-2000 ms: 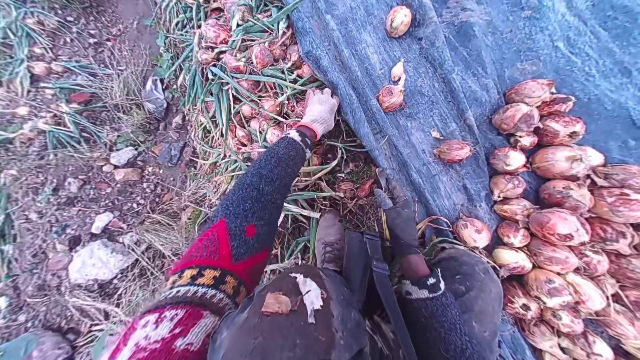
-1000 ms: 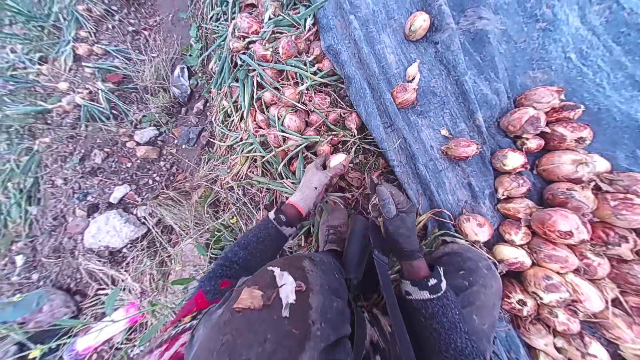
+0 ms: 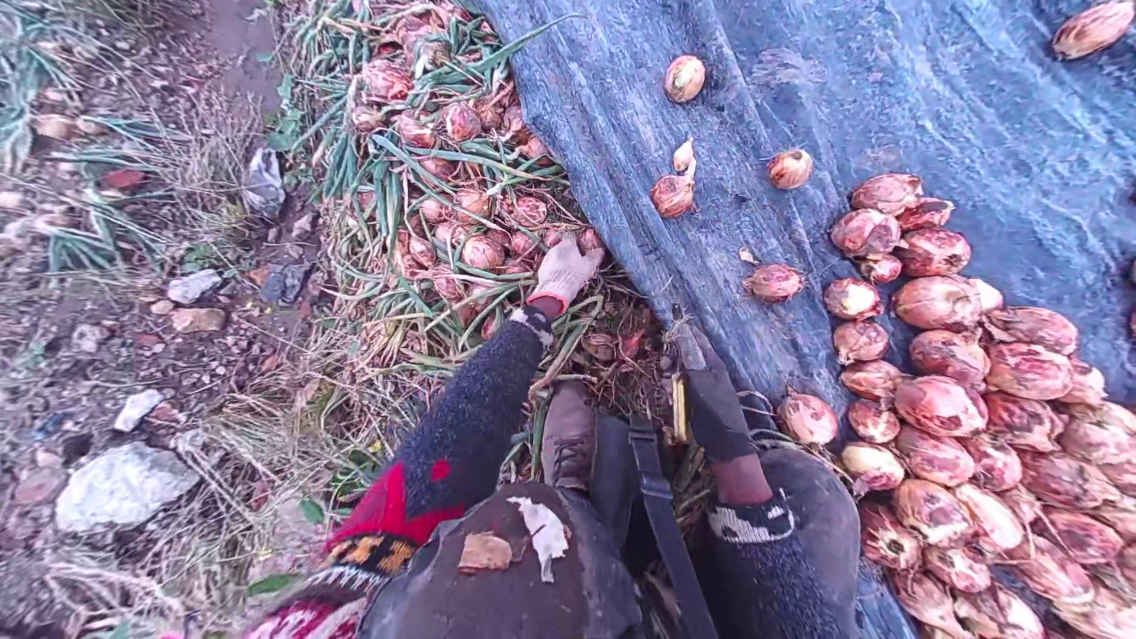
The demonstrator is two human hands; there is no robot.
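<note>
My left hand (image 3: 568, 269), in a pale knit glove with an orange-red cuff, reaches to the near edge of a heap of onions with green tops (image 3: 484, 253). Its fingers touch or nearly touch an onion there; whether they grip it is hidden. My right hand (image 3: 710, 386), in a dark glove, is low beside the blue sheet's edge, with its fingers curled around a tool with a yellow handle (image 3: 680, 408), probably a knife or shears. Trimmed onions (image 3: 941, 406) lie massed on the blue sheet (image 3: 612, 151) to the right, with several loose ones (image 3: 775, 282) nearer its left part.
My boot (image 3: 568, 435) and knees are at the bottom centre, with a dark strap (image 3: 658, 506) hanging between the legs. Stones (image 3: 126, 486), dry grass and bare soil lie to the left. More onions with green tops (image 3: 98, 235) are at the far left.
My left hand, lower and nearer my right hand one second ago with a pale thing at its fingers, has moved up to the heap. Another loose onion now lies on the blue sheet.
</note>
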